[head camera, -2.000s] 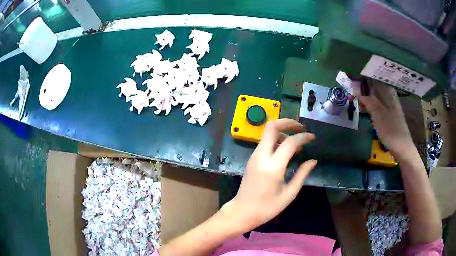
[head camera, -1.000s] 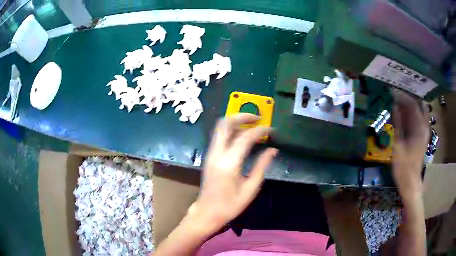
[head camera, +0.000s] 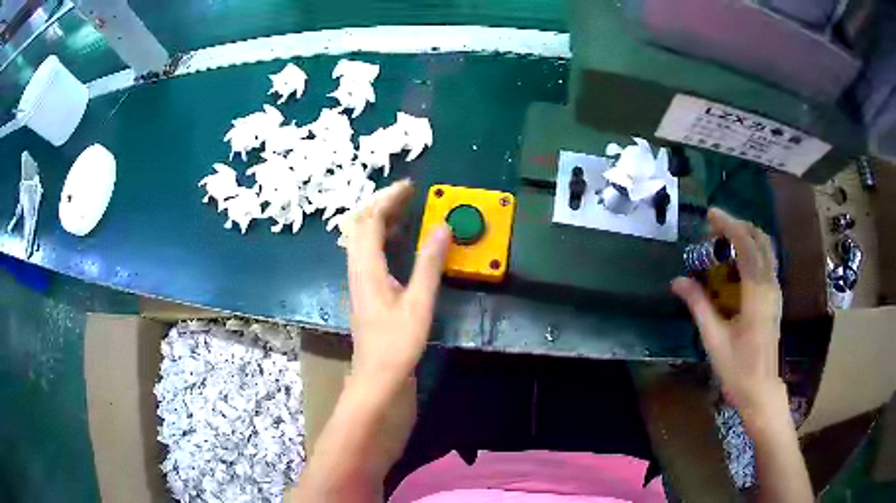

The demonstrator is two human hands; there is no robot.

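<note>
My left hand (head camera: 388, 285) is empty, fingers spread, between the pile of white bladed parts (head camera: 305, 167) and the left yellow button box (head camera: 472, 263). Its thumb is beside the green button (head camera: 465, 224). My right hand (head camera: 742, 314) holds a short stack of shiny metal rings (head camera: 700, 257) at its fingers, over the right yellow button box (head camera: 725, 293), which it partly hides. One white bladed part (head camera: 639, 169) sits on the post of the silver fixture plate (head camera: 614, 221), beneath the green press (head camera: 619, 98).
A white oval disc (head camera: 87, 190), pale pliers (head camera: 29, 201) and a white scoop (head camera: 54, 100) lie far left. A carton of white parts (head camera: 231, 413) is below the bench. The ring box (head camera: 835, 211) is at the right, with more white parts (head camera: 735, 447) in a carton below.
A white bladed part now sits on the fixture post. My left hand has moved left from the button box towards the pile. My right hand has left the fixture and now shows the ring stack.
</note>
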